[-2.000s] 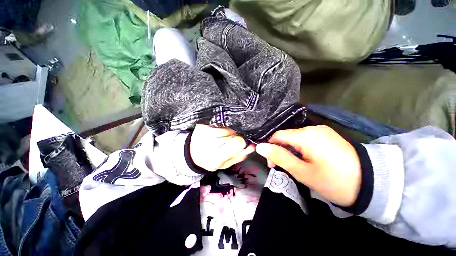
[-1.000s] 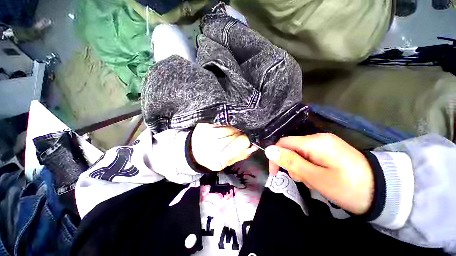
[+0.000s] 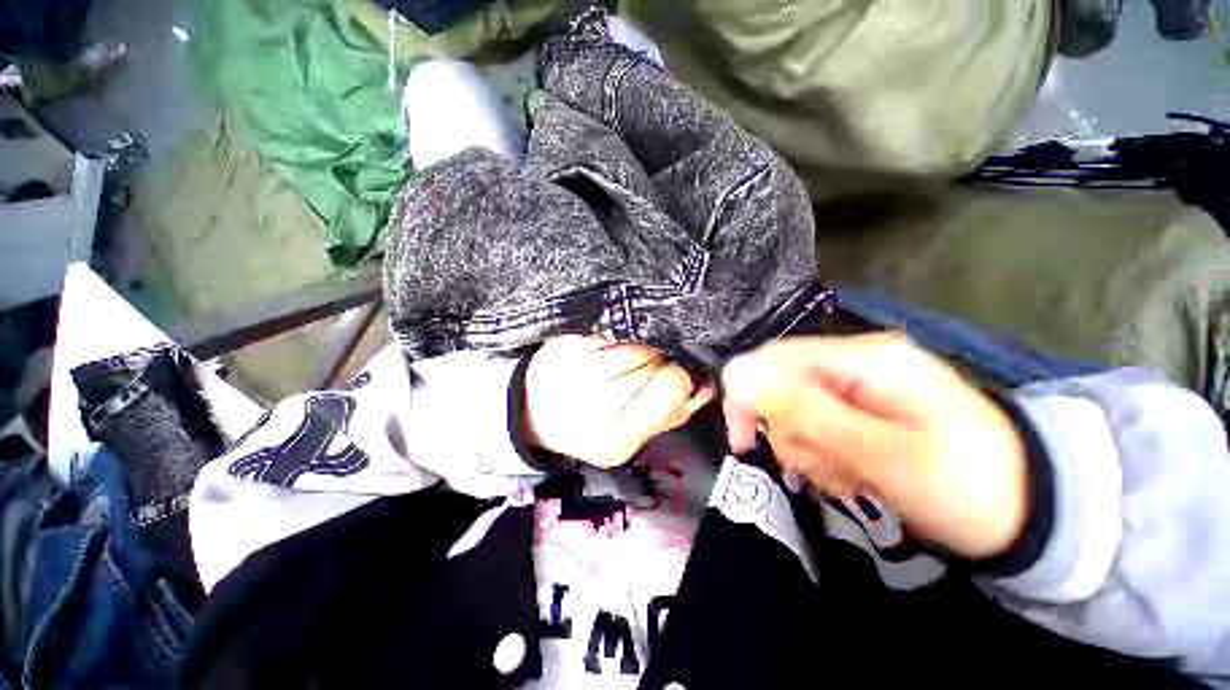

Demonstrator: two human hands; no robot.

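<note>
Mottled black-grey denim jeans (image 3: 499, 243) lie across my lap, with pale topstitching on the waistband edge. My left hand (image 3: 614, 400) is closed on the waistband edge, with its fingertips pinched together. My right hand (image 3: 877, 431) is at the right of my left fingertips, close to them, and partly blurred. Its thumb and forefinger are together. I cannot tell what is between them; no thread or tool shows clearly.
A folded black denim piece (image 3: 151, 425) lies on a white board (image 3: 101, 324) at left, above blue jeans (image 3: 81, 580). Green cloth (image 3: 304, 121) lies beyond my lap. Olive sacks (image 3: 863, 81) bulge beyond and at right. Black cords (image 3: 1079, 162) lie at far right.
A second ago a fine pale line ran between my fingertips; it no longer shows clearly. My right hand has blurred and its fingertips are nearer my left ones. The jeans have barely moved.
</note>
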